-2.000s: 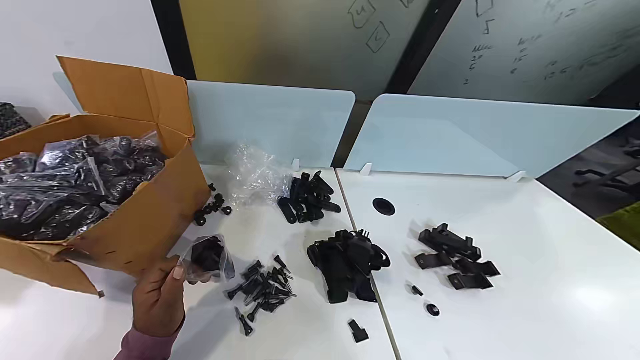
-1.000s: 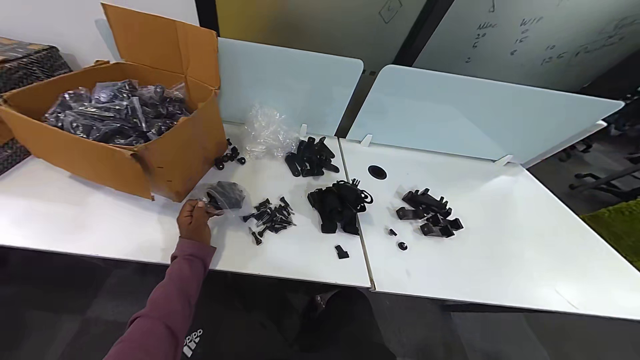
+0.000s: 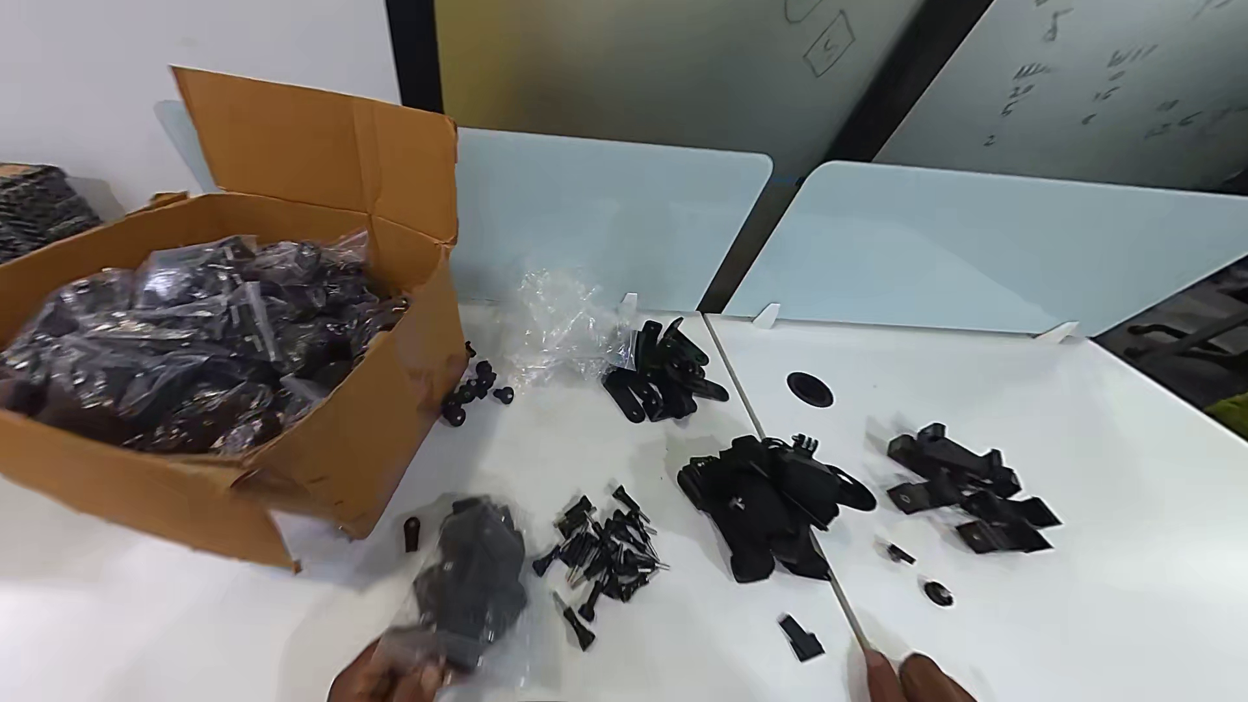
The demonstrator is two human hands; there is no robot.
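Note:
At the bottom edge my left hand (image 3: 388, 675) grips the lower end of a clear plastic bag (image 3: 472, 580) with dark parts inside. A small black part (image 3: 411, 534) lies left of the bag. To its right is a pile of black thumbscrews (image 3: 606, 551). My right hand (image 3: 916, 678) shows only its fingertips at the bottom edge, near the seam between the tables; whether it holds anything is hidden. Above it lie a small black clip (image 3: 801, 639) and a heap of black straps and mounts (image 3: 770, 502).
An open cardboard box (image 3: 361, 458) full of bagged black parts stands at the left. Crumpled clear bags (image 3: 570, 327), small black knobs (image 3: 468, 395) and flat black pieces (image 3: 663, 375) lie behind. Black buckle mounts (image 3: 970, 487) sit at the right. Low panels (image 3: 609, 219) line the back edge.
My right hand has come into view at the bottom edge. A small black part now shows beside the bag. The bag remains in my left hand. The view has shifted closer to the table.

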